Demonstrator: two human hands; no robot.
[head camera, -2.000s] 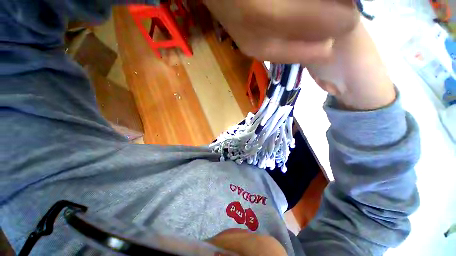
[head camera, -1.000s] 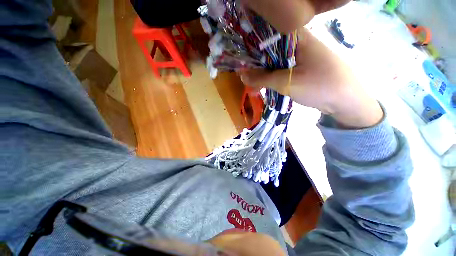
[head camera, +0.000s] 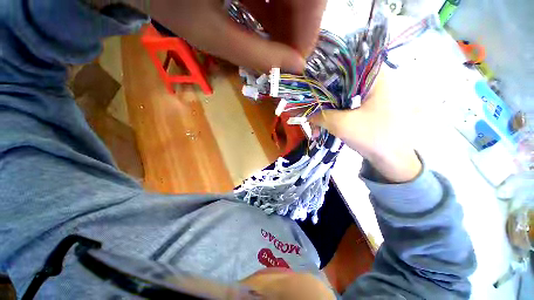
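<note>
A thick wire harness bundle hangs in front of me. Its coloured lead wires (head camera: 345, 73) fan out at the top, with white connector housings (head camera: 274, 82) on the left side. Its white wire ends (head camera: 287, 190) hang below, over my lap. My right hand (head camera: 380, 120) is closed around the bundle just below the coloured fan. My left hand (head camera: 252, 35) reaches in from the upper left, blurred, with its fingers at the coloured wires. Its fingertips are partly hidden, and I cannot tell whether they hold anything. No tie can be made out clearly.
A white table (head camera: 433, 176) is on the right, with blue-and-white packaging (head camera: 489, 117), an orange ring-like item (head camera: 472, 52) and a green item (head camera: 448, 10) along its far side. A red stool (head camera: 178, 61) stands on the wood-look floor (head camera: 175, 135). Cardboard (head camera: 96, 88) lies at the left.
The coloured wires, partly hidden before, now fan out above my right hand. My left hand has moved left. My right hand and the bundle have shifted slightly down and left since the earliest frame.
</note>
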